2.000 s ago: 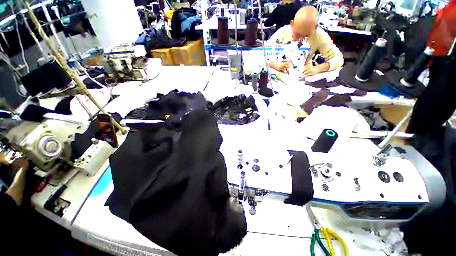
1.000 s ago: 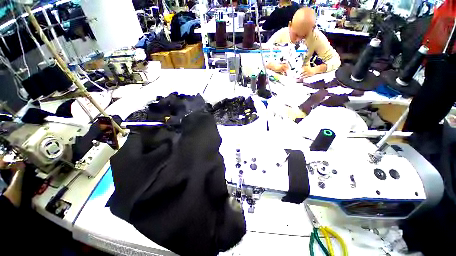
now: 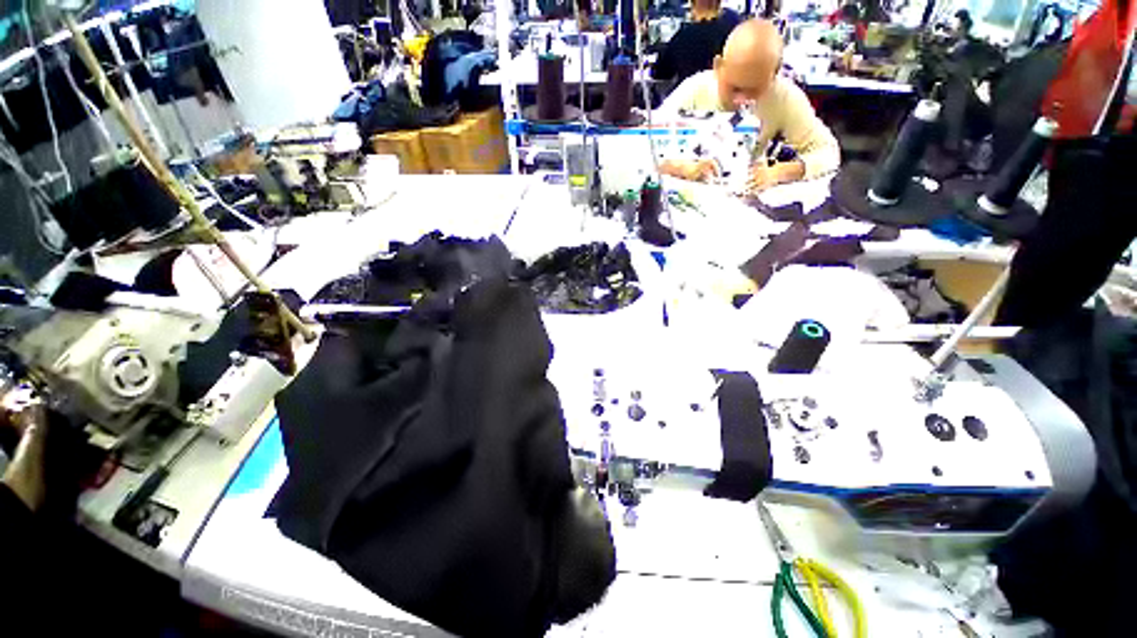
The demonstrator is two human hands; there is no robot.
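Neither of my hands is in view. A black garment piece (image 3: 436, 436) lies in a heap left of the needle and drapes over the table's front edge. The white sewing machine head (image 3: 860, 436) stands to its right, with a black strip (image 3: 744, 436) laid across it. The presser foot and needle area (image 3: 627, 492) is just right of the garment; whether cloth lies under the foot cannot be told. Scissors (image 3: 817, 598) with one green and one yellow handle lie below the head.
A black thread cone (image 3: 801, 345) lies behind the head. Crumpled black pieces (image 3: 580, 277) lie behind the garment. A neighbouring machine (image 3: 125, 368) stands at left, with another person's hand (image 3: 25, 449) at the edge. A person (image 3: 761, 112) sits working opposite. Whitish scraps (image 3: 935, 598) lie right of the scissors.
The view has shifted slightly. The other person's hand at the left edge has moved a little. The garment, strip and scissors lie as before.
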